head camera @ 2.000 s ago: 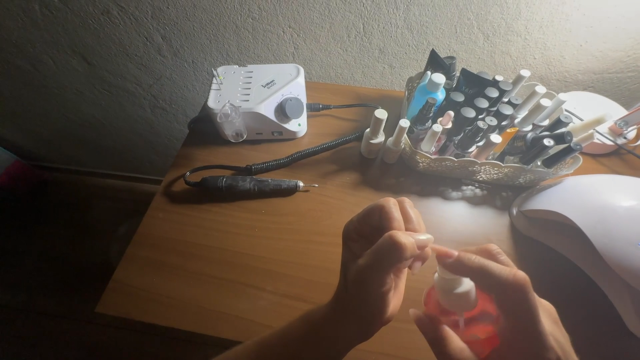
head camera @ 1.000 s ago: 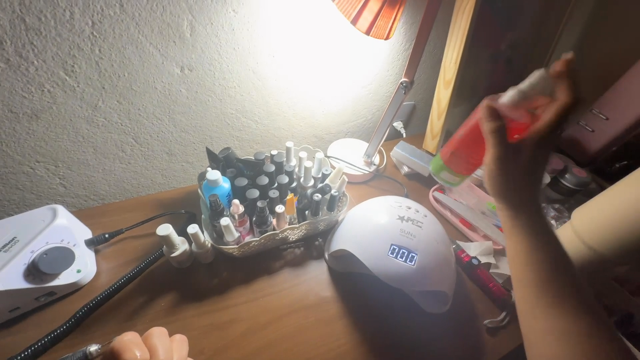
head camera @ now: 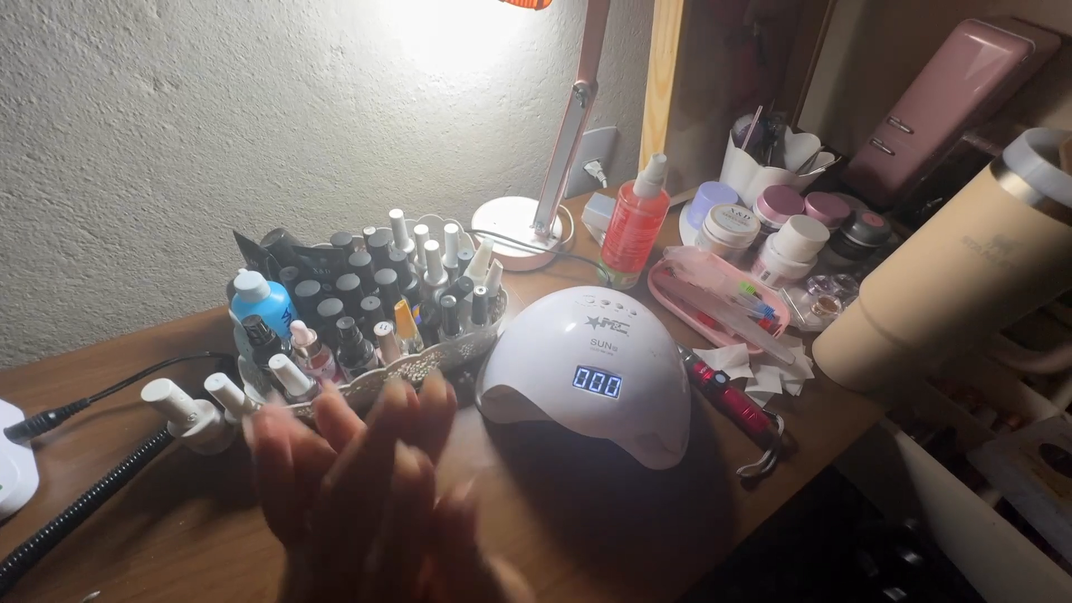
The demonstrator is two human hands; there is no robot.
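My left hand (head camera: 306, 477) and my right hand (head camera: 419, 494) are close together at the lower middle, blurred, overlapping and apparently touching. Their fingers are spread, and no object shows in either. Just beyond the fingertips is a lacy basket (head camera: 431, 364) packed with nail polish bottles, a blue bottle (head camera: 261, 300) among them. Two white-capped bottles (head camera: 188, 414) stand at its left. Right of my hands sits a white nail-curing lamp (head camera: 553, 343) with a lit display. Behind it a pump bottle of red liquid (head camera: 634, 226) stands upright.
A desk lamp (head camera: 511, 230) stands by the wall. Farther right are a pink tray (head camera: 662, 297) of tools, several jars (head camera: 727, 234), a red pen-like tool (head camera: 737, 406) and a large beige tumbler (head camera: 946, 268). A black coiled cord (head camera: 92, 507) crosses the left side.
The red bottle, held up in my right hand one second ago, now stands on the table behind the curing lamp. My hands have come together at the lower middle. The view has swung right since the first frame.
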